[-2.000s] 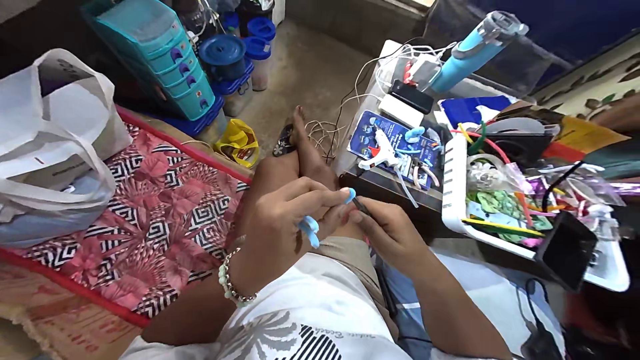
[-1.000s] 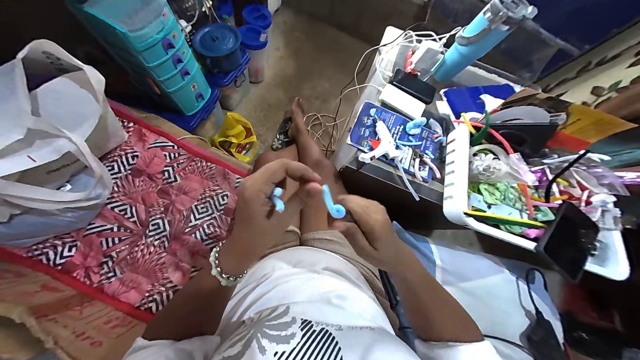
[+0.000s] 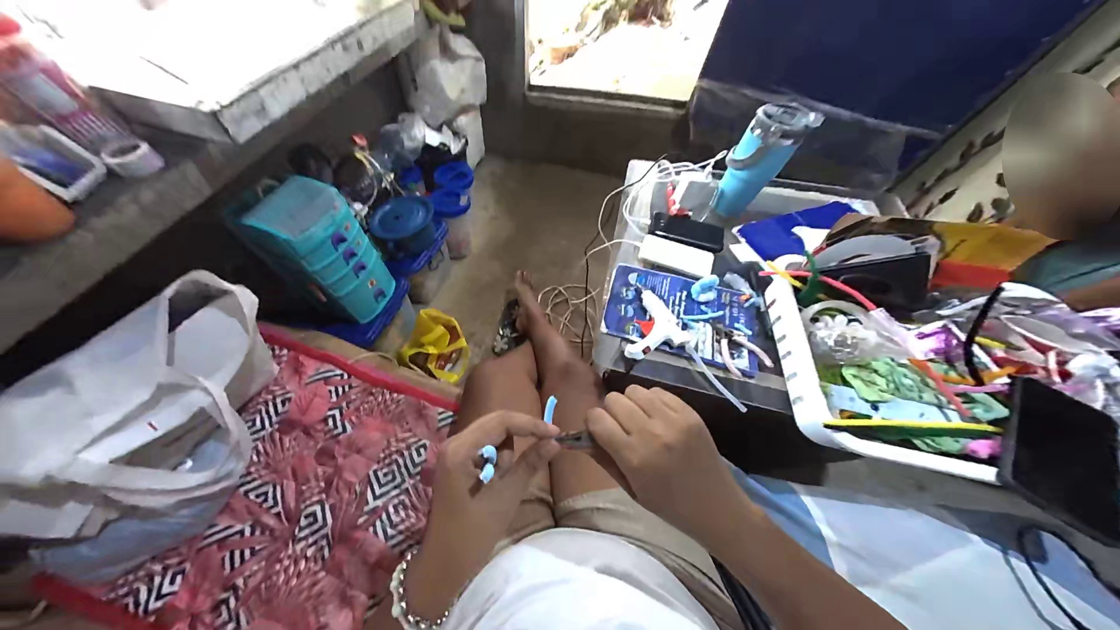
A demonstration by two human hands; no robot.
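Note:
My left hand (image 3: 494,464), with a beaded bracelet at its wrist, pinches a light blue fuzzy stem (image 3: 550,409) between thumb and forefinger. Another light blue curled piece (image 3: 487,464) pokes out between its fingers. Just to the right, my right hand (image 3: 652,437) is closed on a small dark metal tool (image 3: 577,439), whose tip reaches my left fingertips; its kind is hard to tell. Both hands are above my lap. A white hot glue gun (image 3: 658,328) lies on the side table beside light blue curled pieces (image 3: 704,289).
On the right, a white plastic basket (image 3: 801,385) holds craft bits, with a dark-screened device (image 3: 1063,455) at its corner. A blue tumbler (image 3: 757,162) stands behind. At left are a white bag (image 3: 201,394) and teal drawers (image 3: 328,254). Part of another person (image 3: 1063,166) shows at upper right.
The view has tilted up. The curled blue piece seen between my hands a second ago is not seen there now; a short blue stem and the dark tool show at my left fingertips.

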